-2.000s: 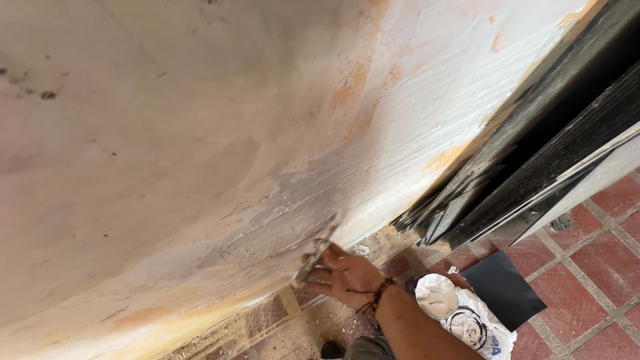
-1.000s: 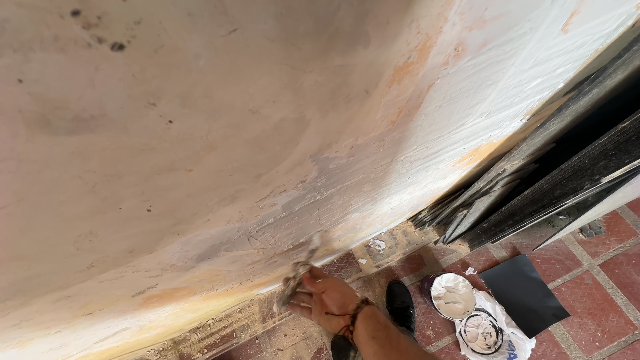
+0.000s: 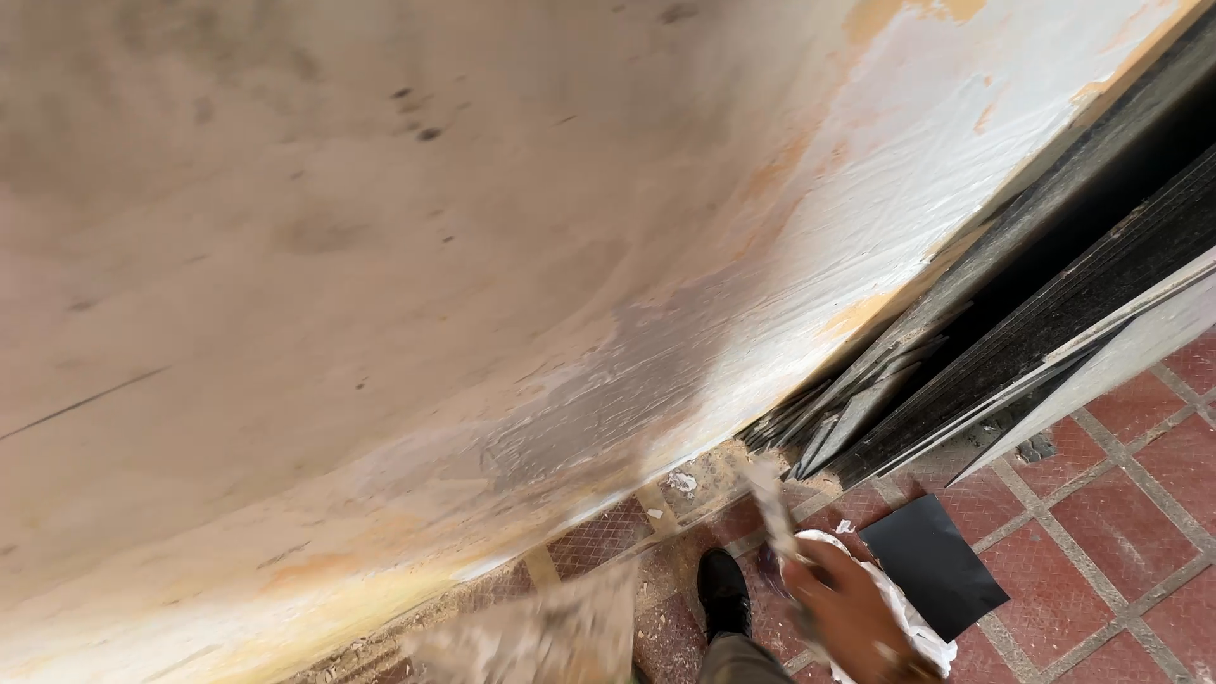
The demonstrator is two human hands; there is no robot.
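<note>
My right hand (image 3: pixel 845 608), blurred, is closed around a putty knife (image 3: pixel 771 508) smeared with white compound, above a tub and white plastic on the floor. The hand hides most of the tub. At the bottom centre is a blurred flat plate (image 3: pixel 541 632) coated with compound; what holds it is out of frame, and my left hand is not in view. The wall (image 3: pixel 380 285) carries a grey, damp-looking patch of filler (image 3: pixel 608 399) low down, with white ridged compound (image 3: pixel 883 190) to its right.
Dark panels (image 3: pixel 1026 275) lean on the wall at the right. A black sheet (image 3: pixel 936 565) lies on the red tiled floor (image 3: pixel 1111 532) beside the white plastic (image 3: pixel 912 617). My black shoe (image 3: pixel 723 584) stands near the wall's base, where crumbs and dust lie.
My right hand has moved from the wall's lower edge rightward, over the tub, with the knife. The compound-coated plate has come into view at the bottom.
</note>
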